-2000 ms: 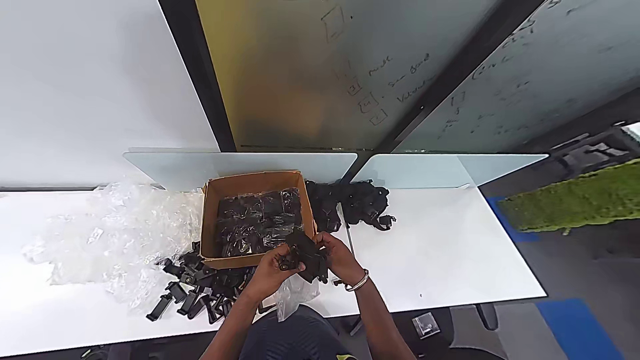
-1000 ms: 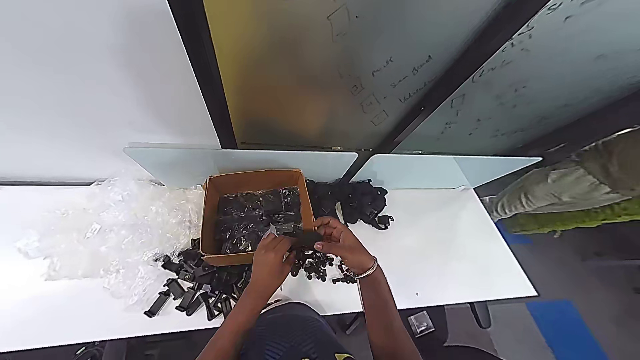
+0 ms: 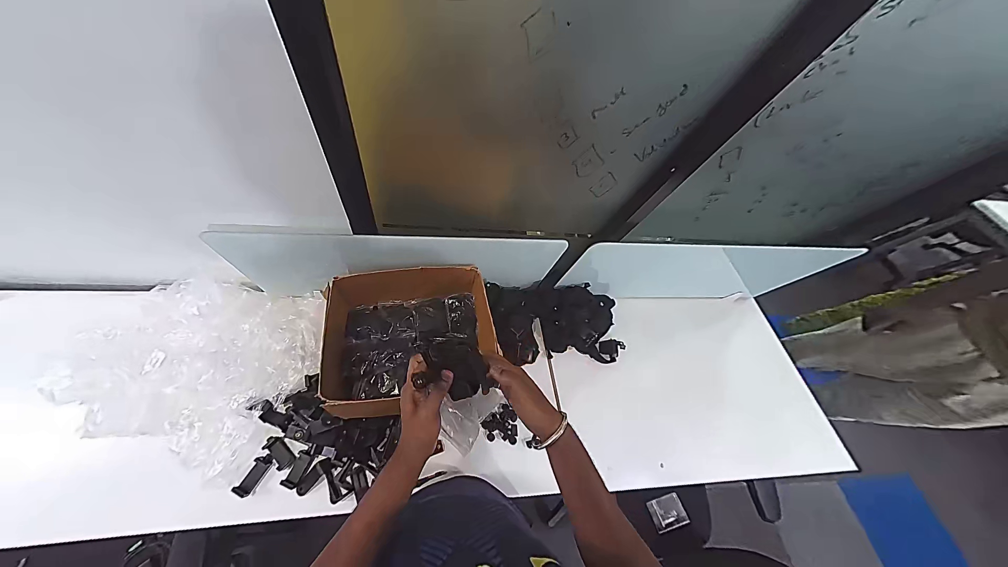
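My left hand [image 3: 425,398] and my right hand [image 3: 516,390] hold a black strap bundle [image 3: 457,366] between them, over the near right corner of an open cardboard box [image 3: 335,339]. Black items in clear plastic bags [image 3: 378,346] fill the box. A clear plastic bag [image 3: 461,421] lies just below my hands. Small black round parts [image 3: 500,423] rest on the table near my right wrist. Black clamp-like holders [image 3: 295,465] are heaped left of my left forearm.
Crumpled clear plastic bags [image 3: 189,370] cover the left of the white table [image 3: 677,402]. Black strap bundles [image 3: 575,319] lie right of the box, before low glass dividers [image 3: 677,268]. Part of a person in loose clothing [image 3: 906,362] shows at the far right.
My hands hold a bulkier black bundle than one second ago, and the clear bag below them shows now. The other person, absent two seconds ago, has come into view at the right.
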